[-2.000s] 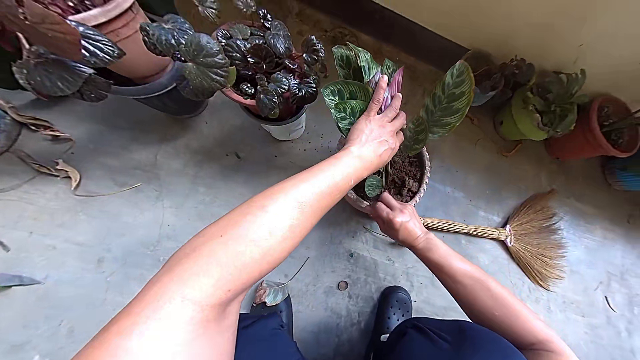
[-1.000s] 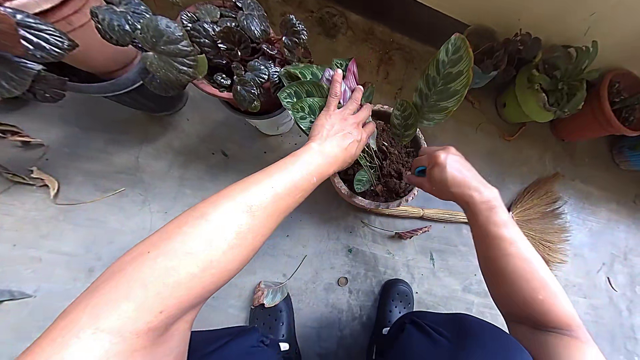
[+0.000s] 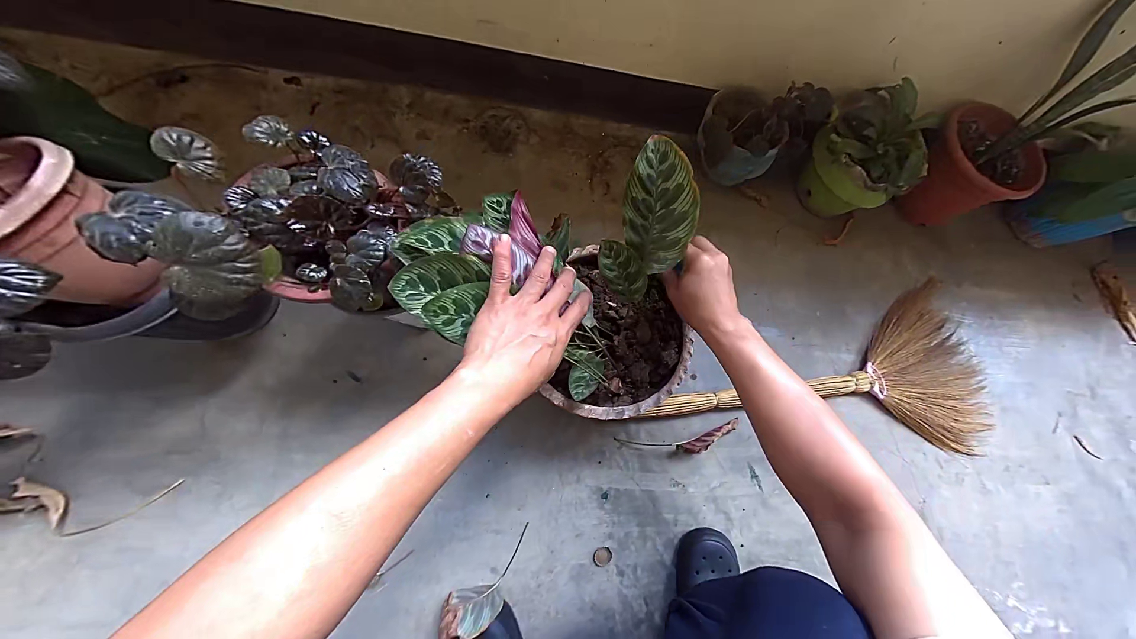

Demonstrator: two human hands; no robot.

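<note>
In the middle stands a round pot (image 3: 612, 411) of dark soil (image 3: 641, 346) with a patterned-leaf plant, perhaps a calathea. My left hand (image 3: 524, 324), fingers spread, lies against the cluster of striped leaves (image 3: 441, 282) and presses them toward the left side of the pot. At the pot's right rim my right hand (image 3: 704, 282) is closed around something with a small blue part, mostly hidden by the fingers. Just left of that hand a tall striped leaf (image 3: 661, 204) stands upright, with a smaller one below it.
A straw broom (image 3: 927, 377) lies behind the pot's right side. Dark-leaved begonia-like plants (image 3: 346, 177) and a large terracotta pot (image 3: 84, 240) stand left; a green pot (image 3: 825, 186) and an orange pot (image 3: 941, 191) stand near the wall. A curled dry leaf (image 3: 708, 437) lies on the floor.
My right hand has moved from the front of the pot to its right rim, beside the tall leaf. My left hand stays at the leaf cluster. The curled leaf on the floor shows only from the second frame on.
</note>
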